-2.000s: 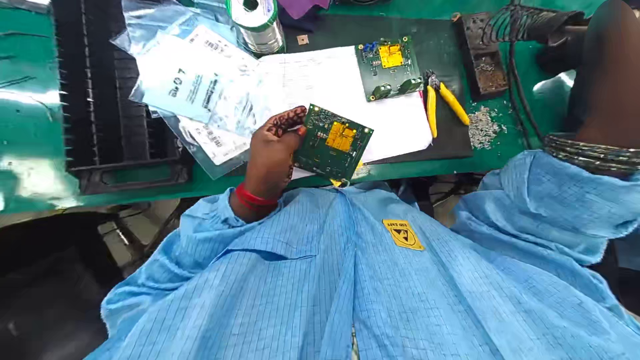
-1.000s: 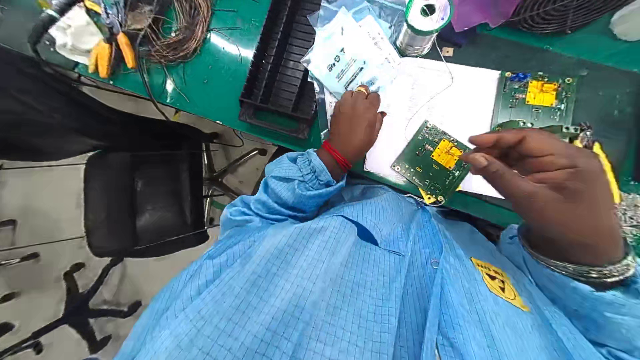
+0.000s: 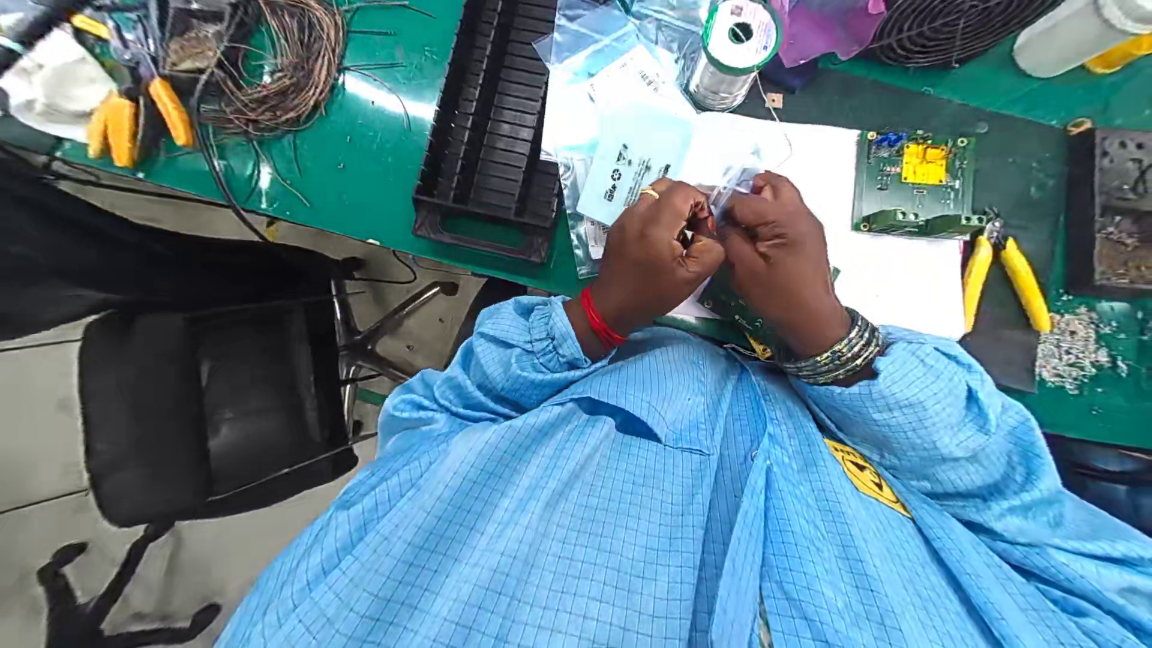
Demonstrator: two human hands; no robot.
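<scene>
My left hand [image 3: 661,247] and my right hand [image 3: 781,256] meet above the white paper sheet [image 3: 904,270], both pinching a clear plastic bag [image 3: 735,183] by its edge. Beneath my right hand lies a green circuit board [image 3: 731,301], mostly hidden by that hand. Printed plastic bags [image 3: 630,162] are spread just beyond my left hand. A second circuit board [image 3: 916,180] with a yellow part rests at the paper's right side, with yellow-handled cutters [image 3: 1003,270] below it. The solder wire spool [image 3: 733,54] stands behind the hands.
A black slotted tray [image 3: 495,135] lies left of the bags. Further left are a coil of brown wire [image 3: 283,67] and orange-handled pliers [image 3: 135,126]. At the right sit a dark metal box [image 3: 1120,207] and a heap of clipped leads [image 3: 1071,351]. A black chair [image 3: 216,405] stands below the table's edge.
The left hand held the circuit board two seconds ago, then reached onto the bags. Now both hands are together on a clear bag, above the board. The view has swung left.
</scene>
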